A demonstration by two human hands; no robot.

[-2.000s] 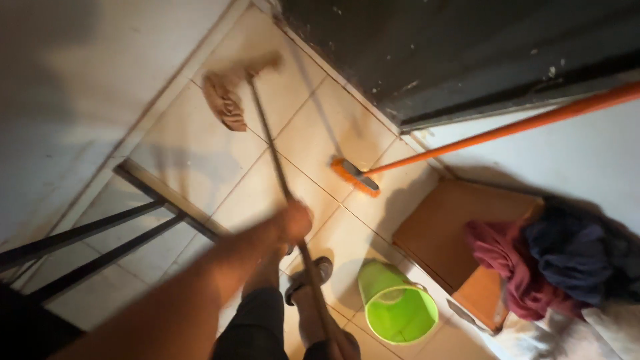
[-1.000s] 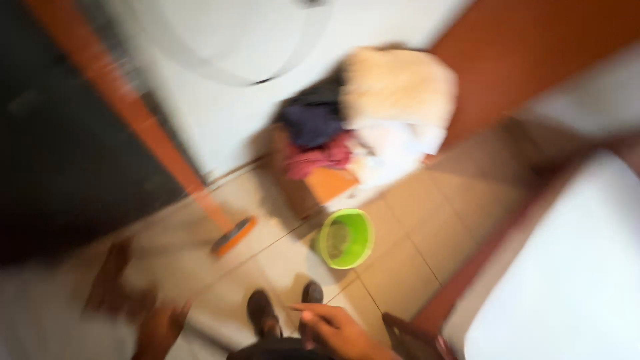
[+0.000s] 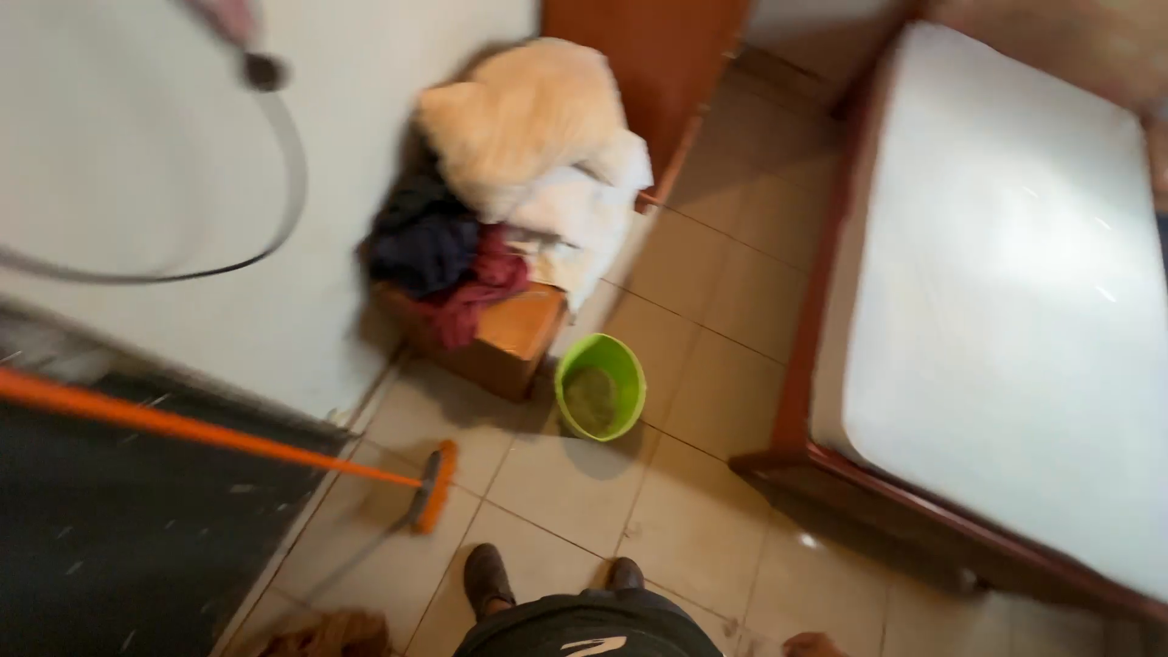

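Only a small part of my right hand (image 3: 812,644) shows at the bottom edge, right of my dark clothing; its grip is hidden. My left hand is out of view. A brown mop cloth (image 3: 328,634) lies on the floor at the lower left edge, and its stick cannot be seen. Ahead of my feet stands a green plastic bucket (image 3: 600,387) with murky contents. An orange-handled broom (image 3: 431,488) leans with its head on the tiles, left of the bucket.
Clothes and a cream fluffy item (image 3: 534,119) are piled on a brown box (image 3: 493,360) by the white wall. A wooden bed frame (image 3: 789,411) with a white mattress (image 3: 1013,301) stands at right. A black panel (image 3: 137,529) is at left, and a cable hangs on the wall.
The view has swung far toward the bed. Earlier, my hand held the mop's stick; now the left hand is out of view and my right hand has dropped mostly below the lower edge.
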